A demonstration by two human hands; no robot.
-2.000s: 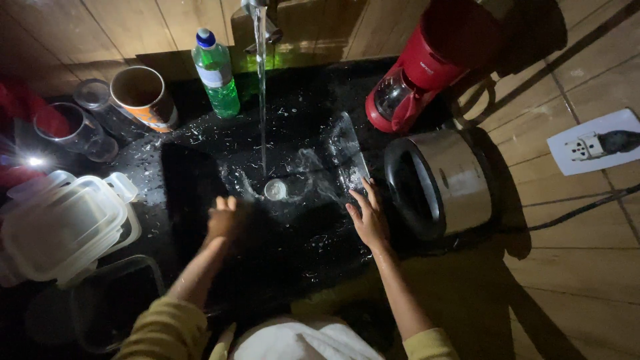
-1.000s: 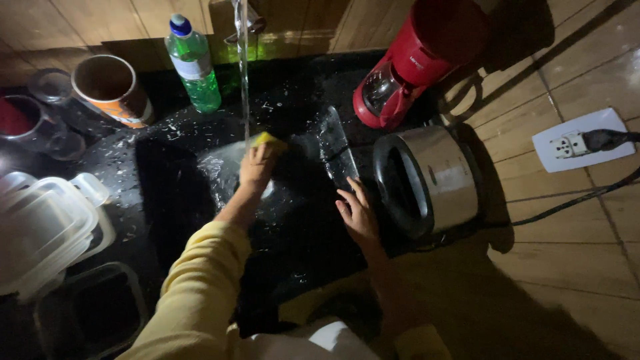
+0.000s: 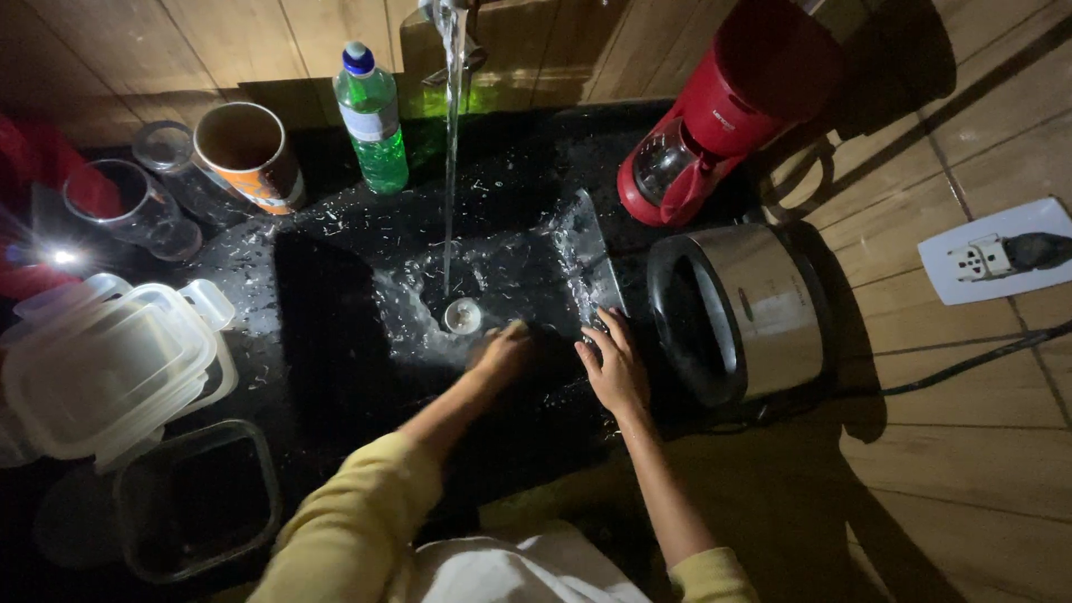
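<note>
Water runs from the faucet (image 3: pixel 452 21) into a dark sink basin, just behind its round drain strainer (image 3: pixel 462 316). My left hand (image 3: pixel 502 347) is low in the basin, right of the strainer; it is blurred, and whether it holds anything is hidden. My right hand (image 3: pixel 615 360) rests its spread fingers at the lower end of the basin's wet right edge (image 3: pixel 605 251), holding nothing visible. No sponge can be made out in this frame.
A toaster (image 3: pixel 779 314) and red coffee maker (image 3: pixel 724 109) stand at right, near a plugged wall socket (image 3: pixel 980 258). Behind are a green bottle (image 3: pixel 374 126) and orange-white cup (image 3: pixel 285 180). Left are glasses (image 3: pixel 163 226), plastic lids (image 3: pixel 109 368), a clear container (image 3: pixel 270 494) and a bright light (image 3: pixel 63 257).
My left hand was left of the strainer, then on a yellow sponge near the stream; now it is low, right of the strainer. My right hand stays by the basin's right edge.
</note>
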